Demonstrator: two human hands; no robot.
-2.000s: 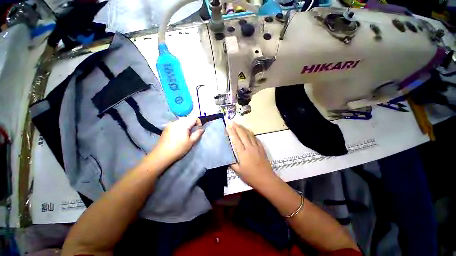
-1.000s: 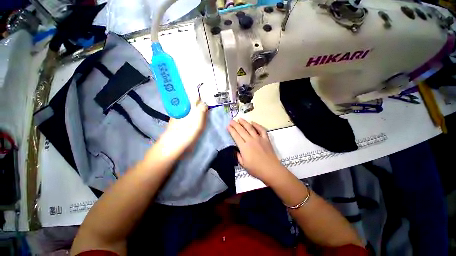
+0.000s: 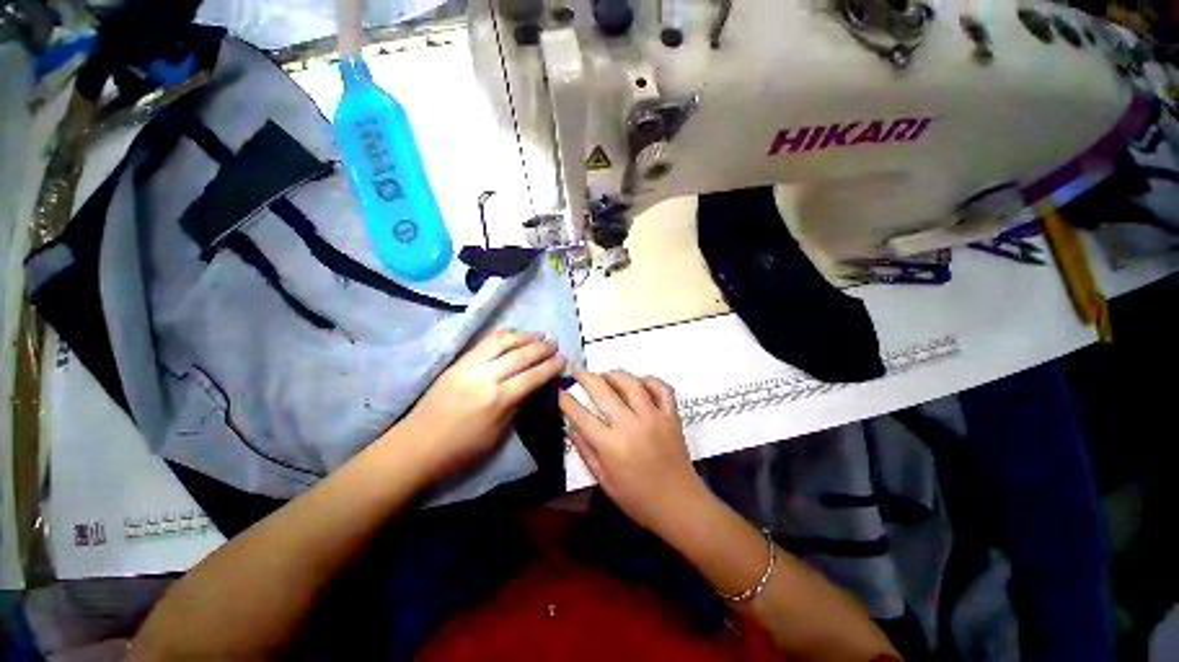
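The pale grey garment panel (image 3: pixel 297 375) lies left of the needle, with dark strips and a black pocket piece (image 3: pixel 255 185) on it. Its right edge runs under the presser foot (image 3: pixel 578 263). A bit of black cloth shows left of the foot, and black fabric (image 3: pixel 541 433) shows below the hands. My left hand (image 3: pixel 485 395) lies on the grey cloth with bent fingers. My right hand (image 3: pixel 627 433) is at the cloth's right edge, its fingertips close to my left hand's. Both hands hold the edge there; the thumbs are partly hidden.
The white HIKARI sewing machine (image 3: pixel 931 123) stands over the white table (image 3: pixel 763 414). A blue lamp (image 3: pixel 392 175) hangs left of the needle. A curved black piece (image 3: pixel 789 291) lies under the arm. Snips (image 3: pixel 909 270) and a yellow-orange stick (image 3: pixel 1076 276) lie at the right.
My left hand has moved from beside the needle down towards me and near my right hand. The small grey piece's lower edge is now at my fingers. The whole view has shifted slightly.
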